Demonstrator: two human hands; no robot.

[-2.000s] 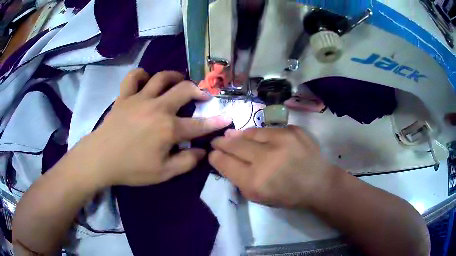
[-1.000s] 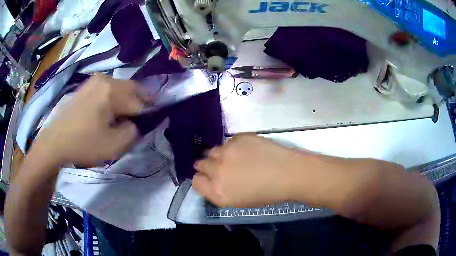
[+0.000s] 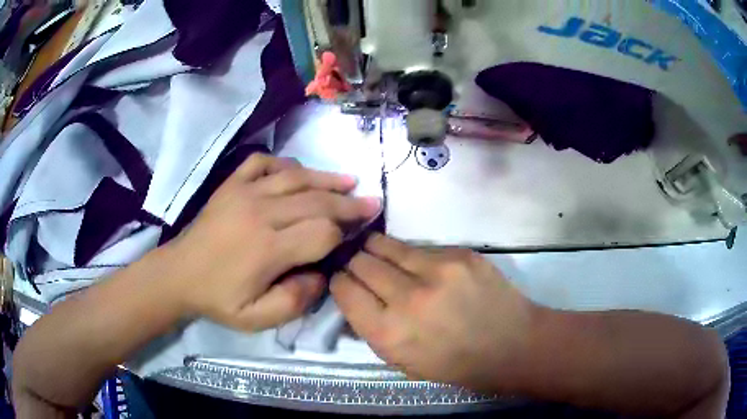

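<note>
A light grey fabric panel [image 3: 328,147] lies on the machine bed in bright light, its dark-lined right edge running down from the presser foot [image 3: 368,123]. My left hand [image 3: 270,237] lies on the cloth, fingertips at that edge. My right hand [image 3: 434,303] is just right of it, fingertips bent onto the cloth's edge. Dark purple fabric [image 3: 360,239] shows between the two hands. Both hands seem to pinch the cloth there; the fingertips' undersides are hidden. The needle tip cannot be made out.
Piled grey and purple cloth [image 3: 115,155] is at left. A coral-orange scrap [image 3: 328,78] is left of the needle. Thread snips [image 3: 491,127] and purple cloth [image 3: 581,110] lie under the machine arm [image 3: 541,41]. A measuring tape [image 3: 311,385] runs along the front edge.
My left hand has moved right, beside my right hand. The purple piece that lay spread between the hands is now mostly covered, and grey cloth lies at the foot. The view has shifted.
</note>
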